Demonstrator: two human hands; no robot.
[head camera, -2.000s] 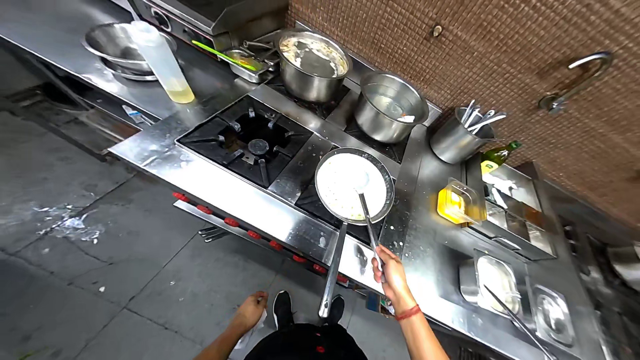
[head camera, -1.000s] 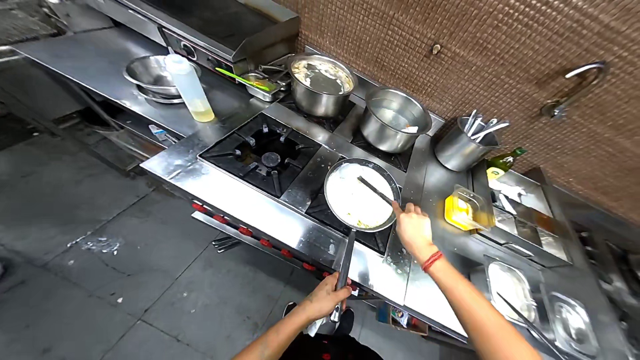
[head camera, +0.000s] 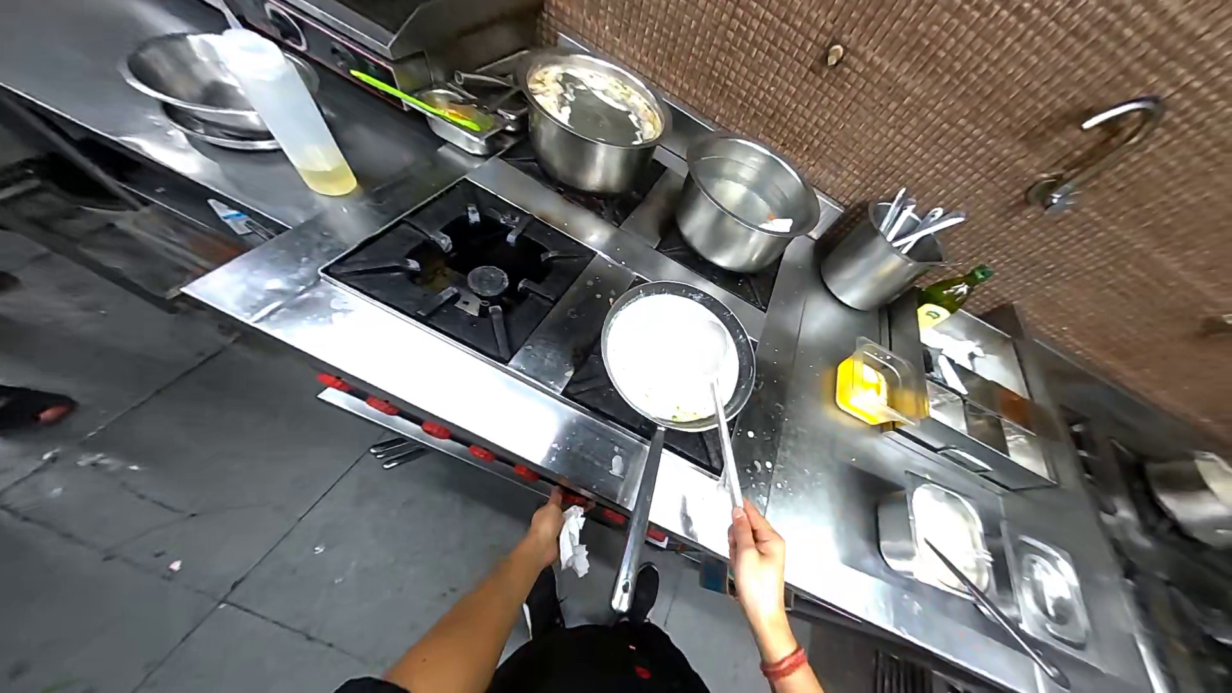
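A frying pan (head camera: 674, 356) of white creamy sauce sits on the front right burner, its long metal handle pointing toward me. My right hand (head camera: 756, 549), with a red band at the wrist, grips the handle of a metal utensil (head camera: 727, 443) whose head is sunk in the sauce. My left hand (head camera: 549, 527) is at the red knobs (head camera: 525, 473) on the stove's front, with a crumpled white cloth or paper (head camera: 574, 544) hanging beside it. Its fingertips are partly hidden, and whether they turn a knob cannot be told.
Two steel pots (head camera: 597, 125) (head camera: 741, 207) stand on the rear burners. Left are a squeeze bottle (head camera: 289, 115) and steel bowls (head camera: 207, 87). To the right stand a utensil pot (head camera: 876, 260), a container of yellow liquid (head camera: 871, 385) and a steel tray of white food (head camera: 948, 539).
My left hand has left the pan handle and moved left to the stove's knobs. My right hand has moved down toward me, and the utensil's angle in the sauce has changed.
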